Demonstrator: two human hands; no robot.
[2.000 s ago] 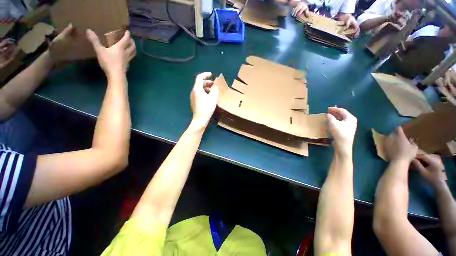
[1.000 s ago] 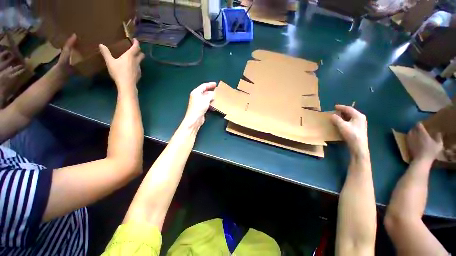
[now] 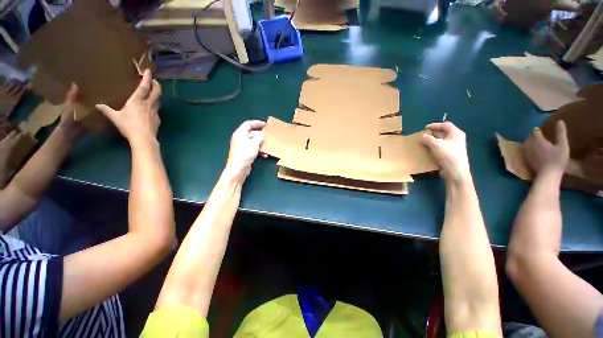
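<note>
A tan die-cut box blank (image 3: 350,119) lies on the dark green tabletop in front of me, with its rounded lid panel at the far end. Its near edge shows more than one layer of cardboard. Short dark slots show near the side creases. My left hand (image 3: 246,146) pinches the left side flap (image 3: 284,137). My right hand (image 3: 447,150) pinches the right side flap (image 3: 406,152). Both side flaps are slightly raised at their outer ends.
A worker at left (image 3: 132,125) holds up a brown cardboard piece (image 3: 86,56). Another worker's hand (image 3: 547,148) holds cardboard at right. A blue bin (image 3: 281,41), a cable (image 3: 208,99) and a pale post (image 3: 235,30) stand beyond. A flat sheet (image 3: 532,79) lies at far right.
The blank now sits squarer to me and its near edge lies flatter. Both my hands keep hold of the side flaps. The left worker's cardboard has tilted.
</note>
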